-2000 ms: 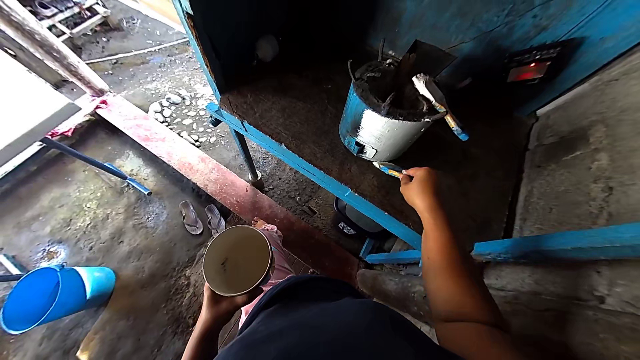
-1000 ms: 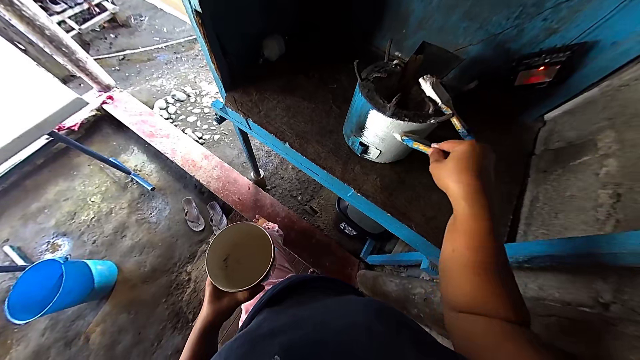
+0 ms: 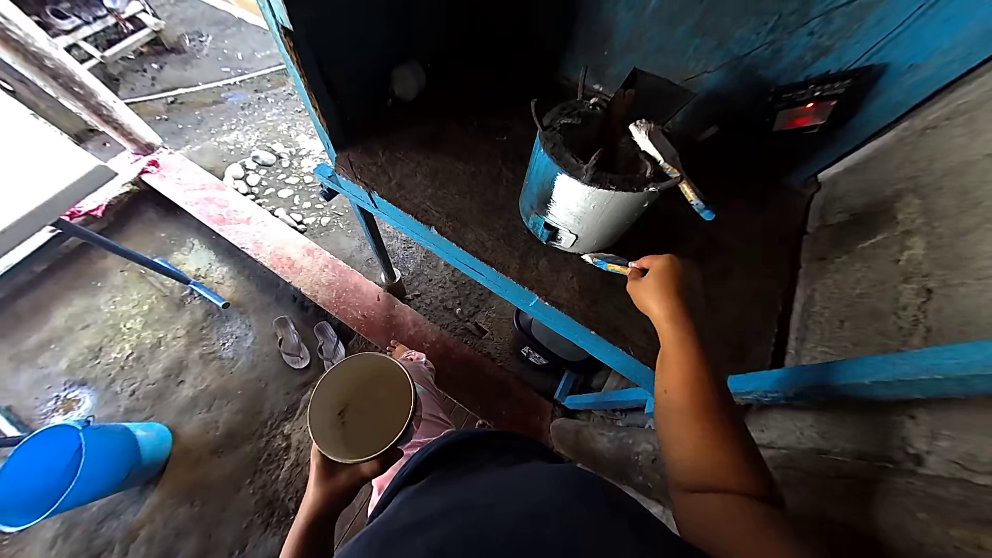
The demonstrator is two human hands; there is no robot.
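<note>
A round charcoal stove [image 3: 593, 205], blue on its left side and coated white on the front and right, stands on the dark tabletop. My right hand [image 3: 659, 285] grips a small paintbrush [image 3: 608, 263], its tip close to the stove's lower rim. Across the stove's right top edge lies a second brush [image 3: 673, 169] with white bristles and a blue-tipped handle. My left hand [image 3: 345, 469] holds a round pale container [image 3: 361, 407] near my waist, its open mouth facing up; a dark smudge shows inside.
A blue wooden rail [image 3: 496, 283] edges the tabletop. Under it sits a black container [image 3: 554, 345]. At lower left is a blue bucket [image 3: 93, 469]; slippers [image 3: 291, 342] lie on the ground beside a reddish ledge [image 3: 271, 244]. A device with a red light [image 3: 806, 115] is at the back right.
My right hand has moved down from the stove's right side to near its base, still holding the brush. My left hand keeps the container in about the same place.
</note>
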